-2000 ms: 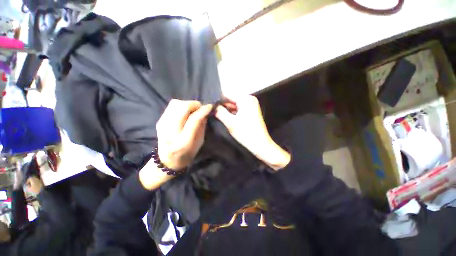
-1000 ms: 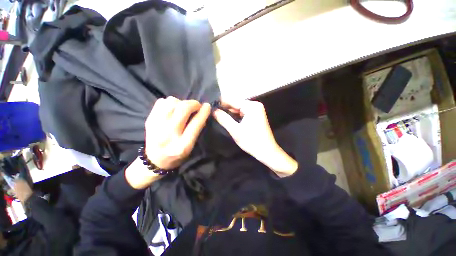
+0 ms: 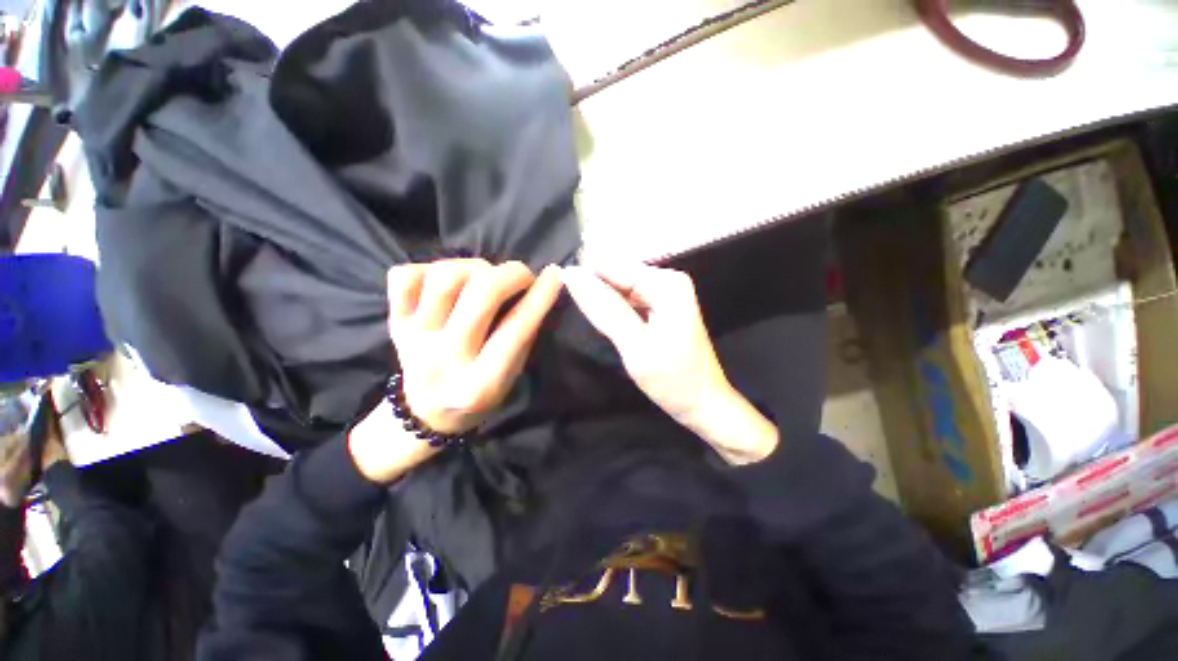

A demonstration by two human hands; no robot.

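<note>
Dark grey fabric (image 3: 452, 168) lies bunched and wrinkled on the cream table and hangs over its front edge towards my lap. My left hand (image 3: 468, 338), with a dark bead bracelet at the wrist, is closed on the fabric near its edge. My right hand (image 3: 652, 333) pinches at the same spot, its thumb and fingertips close to my left fingertips. The small piece of edge between the fingertips is mostly hidden by them.
Dark red loop handles (image 3: 1014, 58) lie on the cream table (image 3: 775, 123) at top right. Below right is an open box (image 3: 940, 413) with a dark block and a white roll. A blue bin (image 3: 49, 316) is at left, near another person's hand (image 3: 20, 458).
The left and right fingertips have stayed together at the fabric edge, with small finger shifts. The upper fabric folds have changed shape. The view has shifted, moving the blue bin left.
</note>
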